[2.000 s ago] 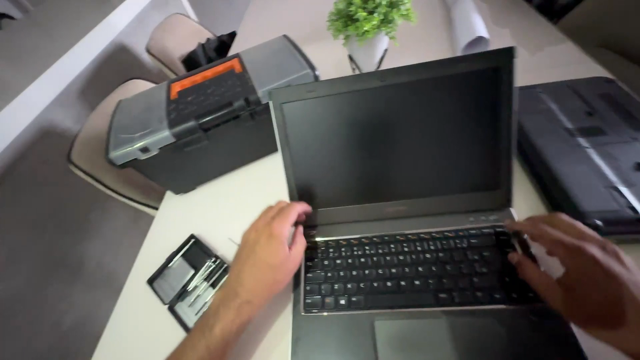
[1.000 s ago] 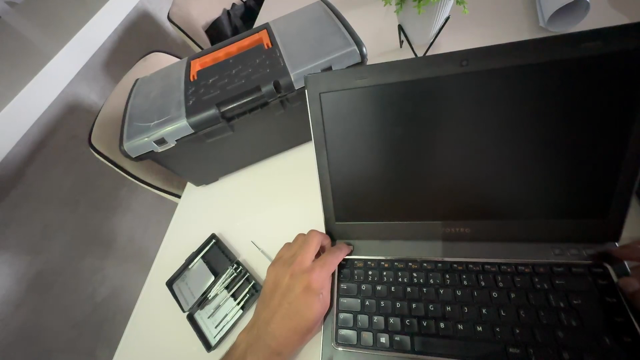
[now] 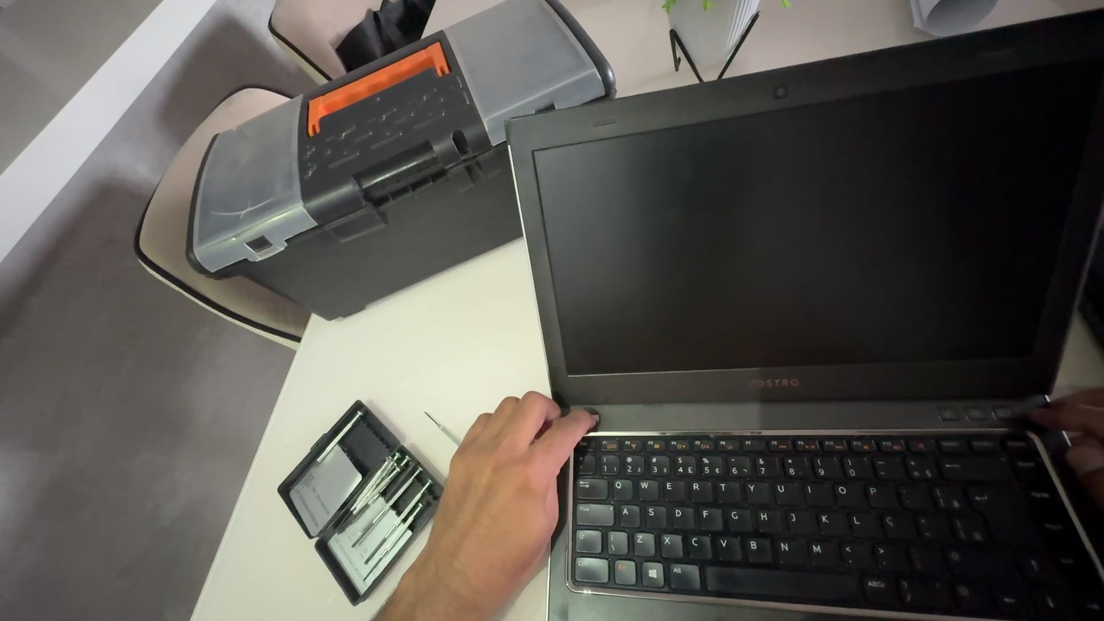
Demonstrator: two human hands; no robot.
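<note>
A black Dell Vostro laptop (image 3: pixel 802 250) stands unfolded on the table with a dark screen. My left hand (image 3: pixel 500 483) rests at the left hinge corner, its thumb and index finger touching the strip above the keyboard (image 3: pixel 776 517). At the right edge of the view, my right hand (image 3: pixel 1078 431) is partly cut off, with its fingers at the right end of that strip; what it grips cannot be made out. Left of my left hand lies a small case of precision screwdrivers (image 3: pixel 362 500), its lid up. A thin screwdriver (image 3: pixel 440 424) lies on the table, partly behind my left hand.
A black and grey toolbox (image 3: pixel 388 172) with an orange handle stands at the table's far left edge, behind the laptop. Chairs (image 3: pixel 172 207) are beyond it. A potted plant (image 3: pixel 711 34) on a wire stand and a rolled white sheet (image 3: pixel 957 13) are behind the screen.
The view has shifted closer to the laptop's left side. My left hand stays at the left hinge corner. My right hand, over the keyboard's right side two seconds ago, is now mostly out of view.
</note>
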